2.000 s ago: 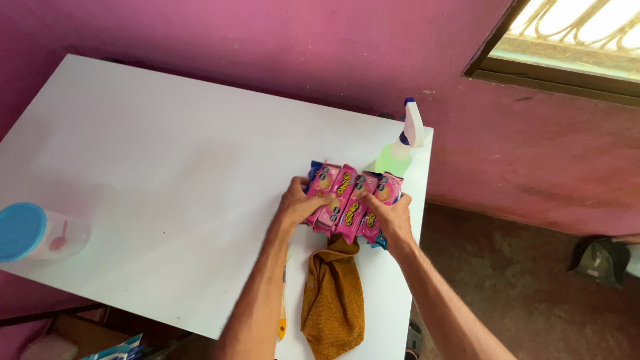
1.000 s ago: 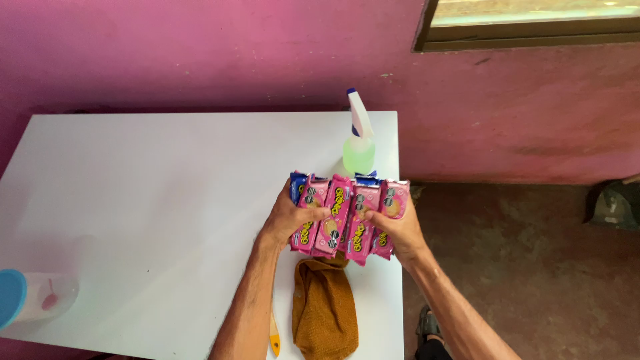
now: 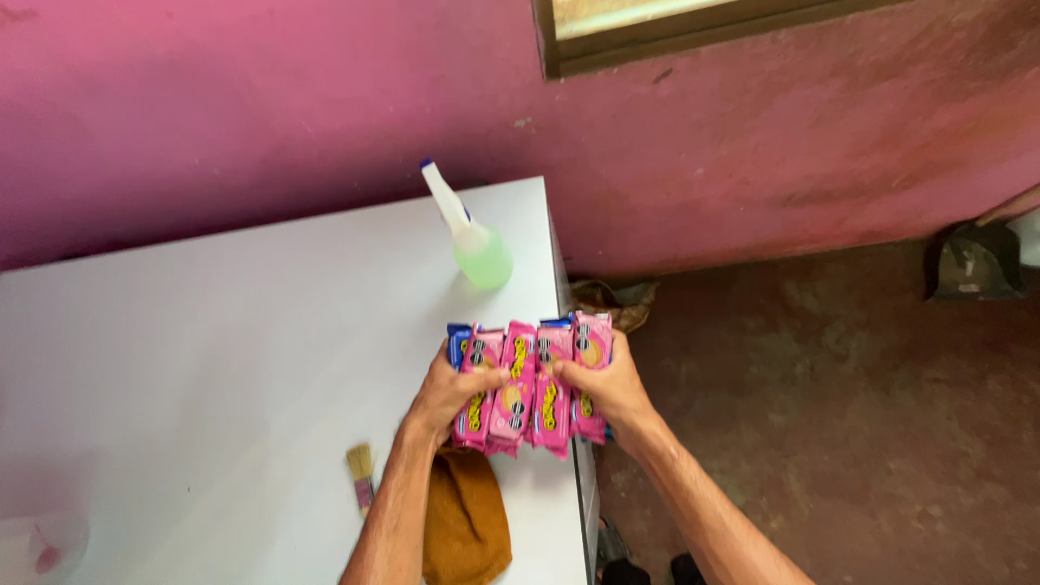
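Note:
Several pink cookie packets, with blue ones partly showing behind them, are held together in a bundle above the right edge of the white table. My left hand grips the bundle's left side, its thumb across the front. On the right side, my right hand clasps the same bundle, thumb also on the front. A brown cloth lies on the table below the packets, partly behind my left forearm. Left of that forearm is a paintbrush, its handle partly hidden.
A spray bottle of green liquid stands near the table's far right corner. A clear container is at the lower left. Beyond the table, a crumpled bag rests by the pink wall, and a dark dustpan-like object lies on the floor farther right.
The view has swung noticeably to the right. Both hands keep hold of the packets throughout. The brush's bristles now show beside my left forearm.

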